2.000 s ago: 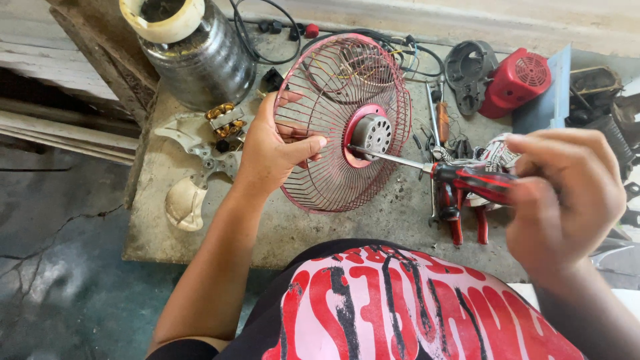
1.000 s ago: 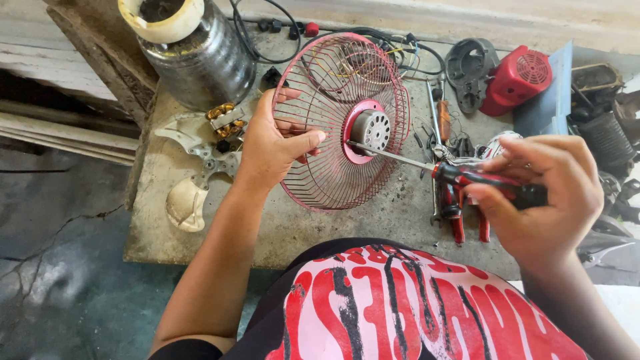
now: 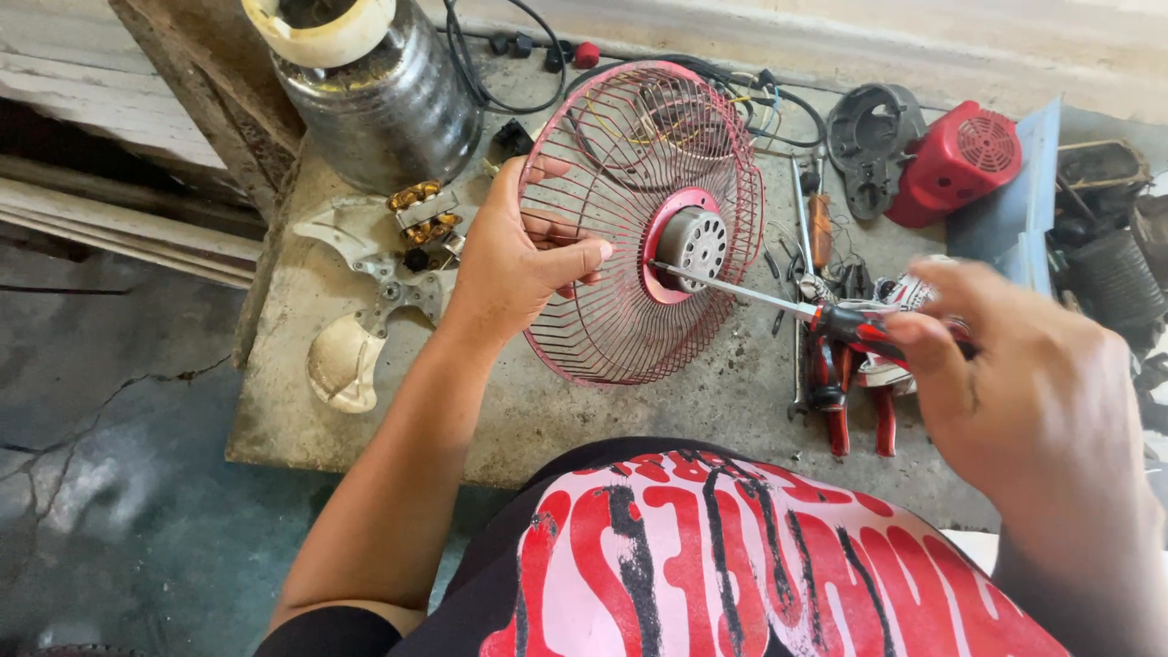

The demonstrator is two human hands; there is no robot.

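My left hand grips the near-left wires of a red wire fan guard, which stands tilted on its edge over the worktop. At the guard's middle, a round grey metal motor housing with holes sits against a red ring plate. My right hand, slightly blurred, holds the black and red handle of a screwdriver. The screwdriver's shaft points left, and its tip meets the ring plate beside the motor housing. My right hand partly hides the handle.
Left of the guard lie a dirty fan blade and a copper-wound motor part, with a large metal cylinder behind. To the right are red-handled pliers, an orange-handled screwdriver, a grey plastic housing and a red motor cover. Cables run behind.
The fingers of my right hand have shifted about the screwdriver handle. My left hand and the guard have stayed nearly in place, with the screwdriver tip still by the motor housing.
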